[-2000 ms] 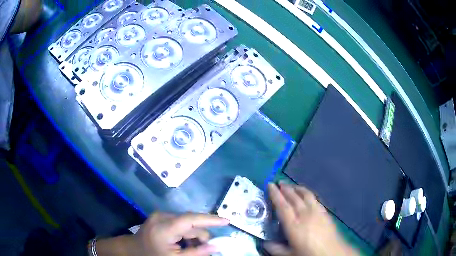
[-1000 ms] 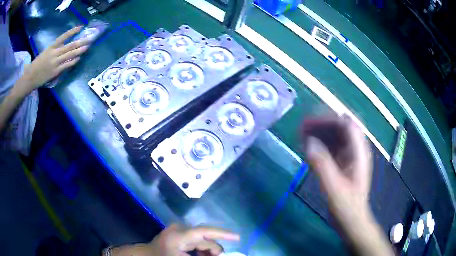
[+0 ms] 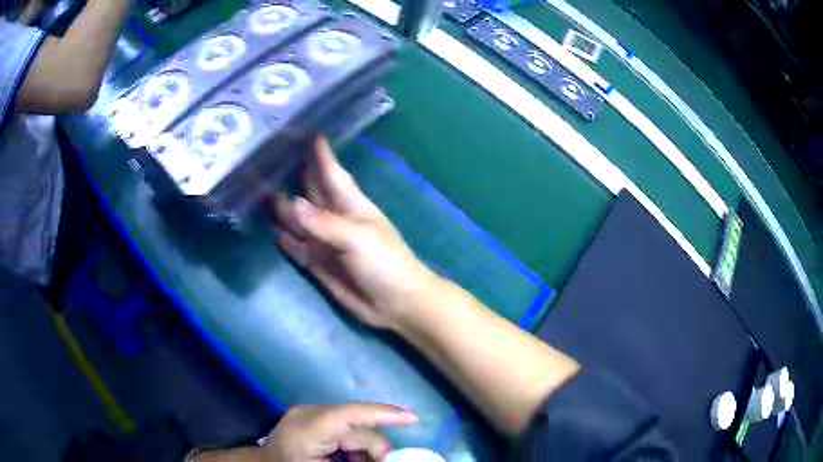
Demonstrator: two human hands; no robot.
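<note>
Stacked silver three-ring panels (image 3: pixel 280 84) lean in rows at the upper left, blurred at their near right side. My right hand (image 3: pixel 356 248) reaches in from the lower right. Its fingers are apart at the dark side edge of the nearest stack, and I see nothing held in it; whether it touches the stack is blurred. My left hand (image 3: pixel 329 435) is low in the picture, cut off by the bottom edge. Its fingers are curled at a white disc stack (image 3: pixel 415 456), which is only partly in view.
Another three-ring panel (image 3: pixel 537 63) lies between the pale rails at the top. A black mat (image 3: pixel 632 298) is at the right, with white rounds (image 3: pixel 724 411) near a black tray. Blue tape (image 3: pixel 469 226) marks the green bench. Another person's arm (image 3: pixel 77 63) is at the upper left.
The separate front panel is gone from its place, and a panel now shows between the rails. My right hand has moved left to the stack. My left hand has hardly moved.
</note>
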